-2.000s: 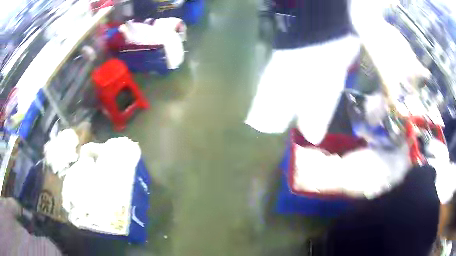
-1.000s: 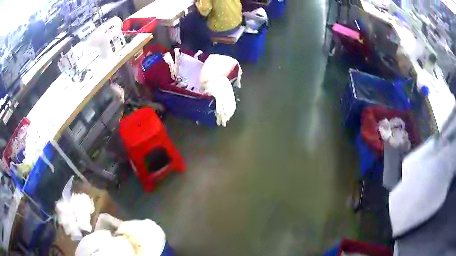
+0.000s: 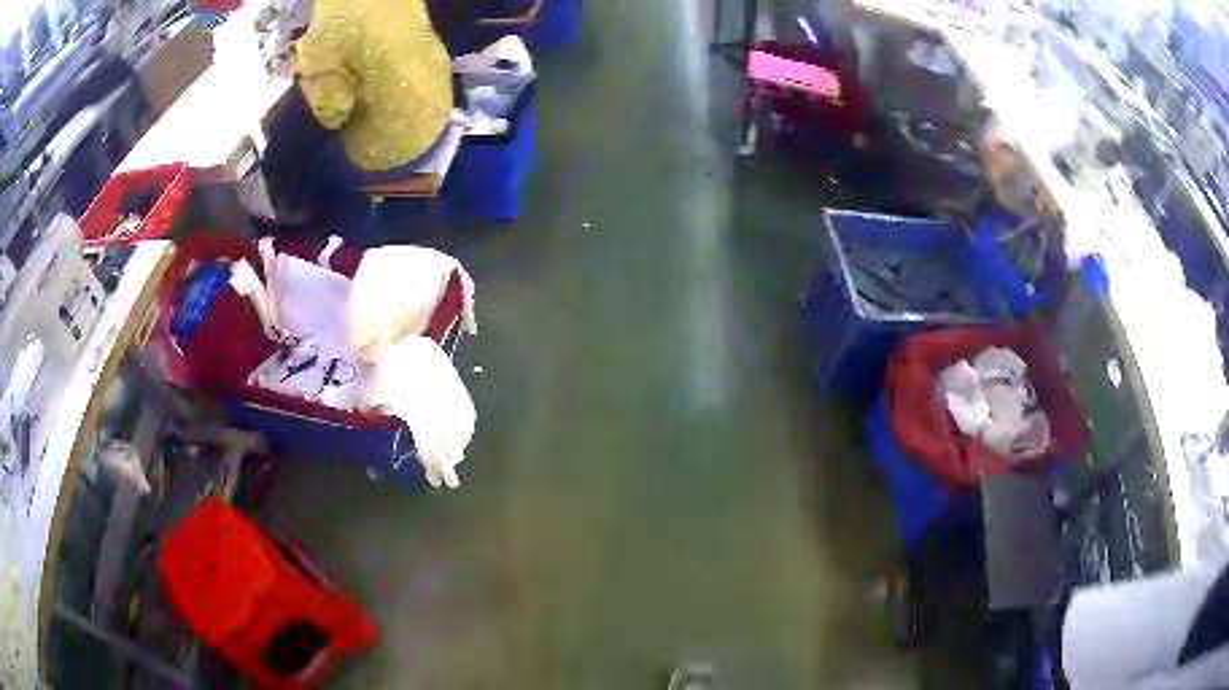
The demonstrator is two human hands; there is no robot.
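Neither of my hands is in view. Nearest in front of me, a red plastic stool (image 3: 263,593) stands at the lower left on the green floor (image 3: 607,539). Beyond it a blue bin with a dark red lining (image 3: 223,337) holds white and cream cloth (image 3: 418,310), some hanging over its side. At the right a red-lined blue bin (image 3: 923,438) holds crumpled white cloth (image 3: 995,402). Behind it stands a blue crate (image 3: 863,324) with dark contents. A small pale shape at the bottom edge cannot be made out.
A person in a yellow top (image 3: 377,88) sits at the left benches. A red tray (image 3: 135,202) lies on the left bench. A pink-topped stool (image 3: 795,74) stands far right. White cloth and a dark shape (image 3: 1139,627) cut in at the lower right edge. Benches line both sides.
The view has moved forward down the aisle. The stool and left bin are nearer and further left. The person in white seen earlier has left the frame, apart from possible cloth at the lower right.
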